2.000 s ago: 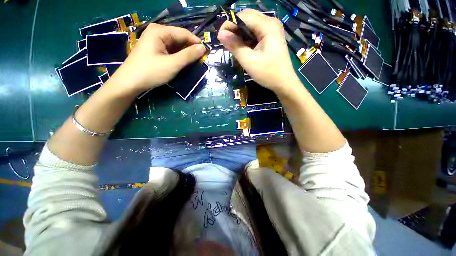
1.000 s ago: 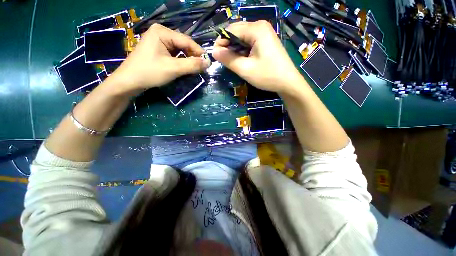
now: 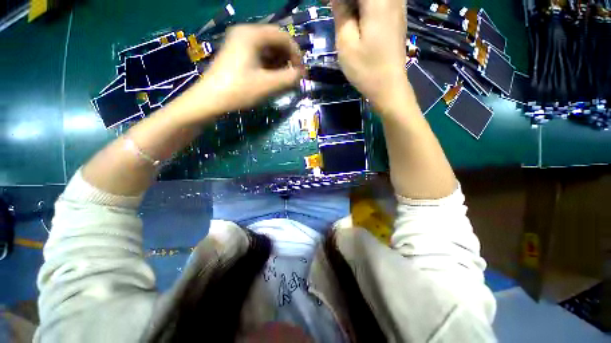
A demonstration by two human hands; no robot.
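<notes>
My left hand (image 3: 258, 67) is over the clear tray (image 3: 268, 151), blurred, with thumb and fingers curled towards each other. Whether it holds anything is unclear. My right hand (image 3: 372, 50) reaches to the top edge over the black cables (image 3: 328, 72); its fingertips are cut off or hidden, so its grip cannot be seen. Two black LCD screens, an upper one (image 3: 340, 118) and a lower one (image 3: 344, 157), lie in the tray below my right hand, with their orange flex tails (image 3: 313, 161) pointing left.
Overlapping screens (image 3: 166, 65) with orange tails lie at the left. More screens (image 3: 469, 112) joined to black cables lie at the right. Dense black cable bundles (image 3: 559, 60) with white ends are at the far right. A brown cardboard box (image 3: 569, 228) stands below the bench.
My hands have moved apart; my right hand went up and away, my left slightly right. The screen below my left hand no longer shows there. The view has shifted slightly.
</notes>
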